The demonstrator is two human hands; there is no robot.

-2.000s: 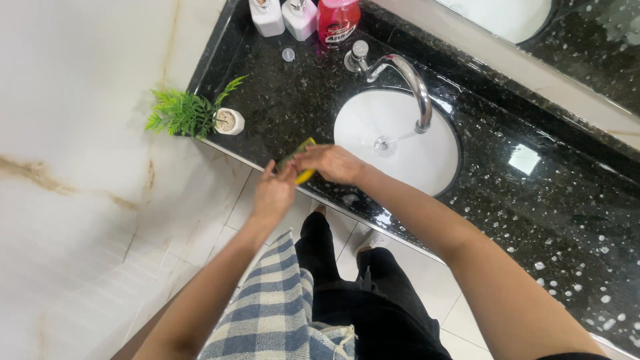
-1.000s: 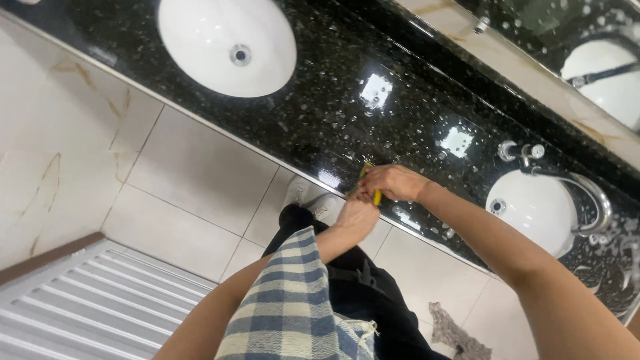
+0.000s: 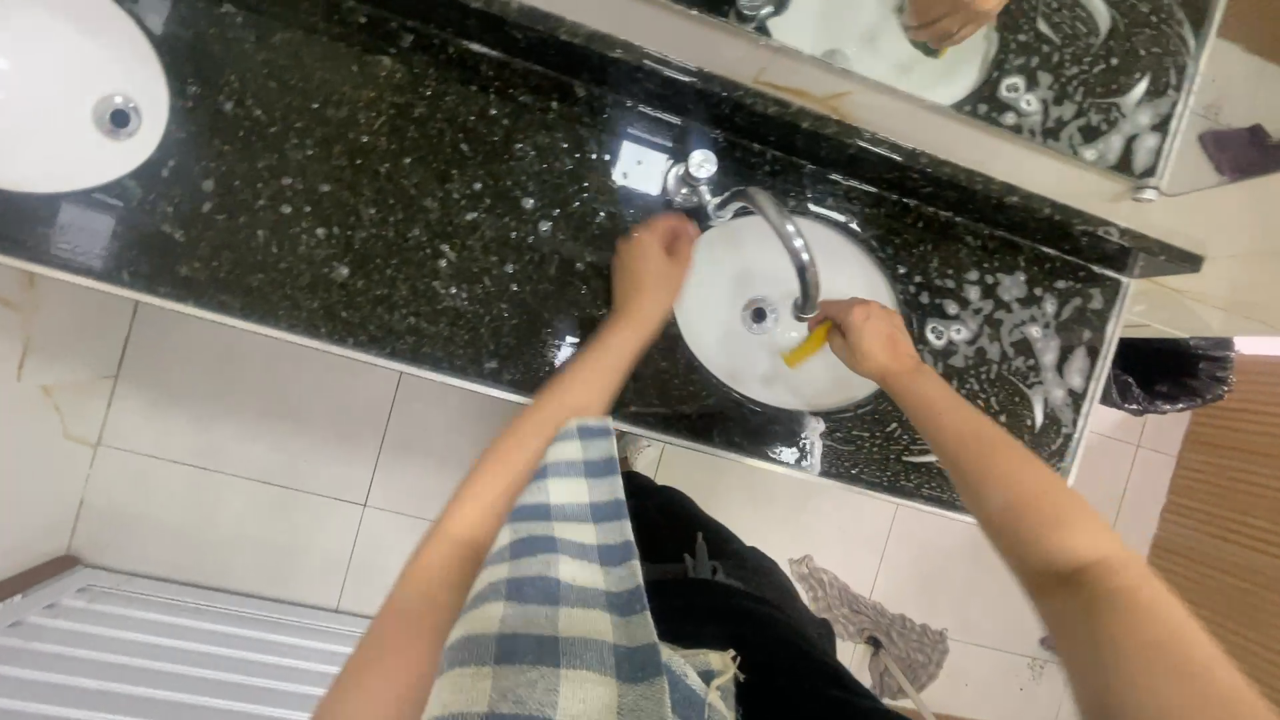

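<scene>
My right hand grips a yellow sponge inside the white oval basin, under the spout of the curved chrome faucet. Near the faucet's knob, at the basin's upper left rim, is my left hand, its fingers curled; whether they touch the knob or hold anything is hidden. White foam is spread over the black granite countertop to the right of the basin. A blue and white checked cloth hangs at my front.
Another white basin lies at the far left. A mirror runs along the wall behind the counter. On the tiled floor are a mop and, past the counter's right end, a bin with a black bag. A slatted panel is at lower left.
My hands, together at the sponge a second ago, are now apart: the right is in the basin with the sponge, the left near the faucet knob. The view has shifted right along the counter.
</scene>
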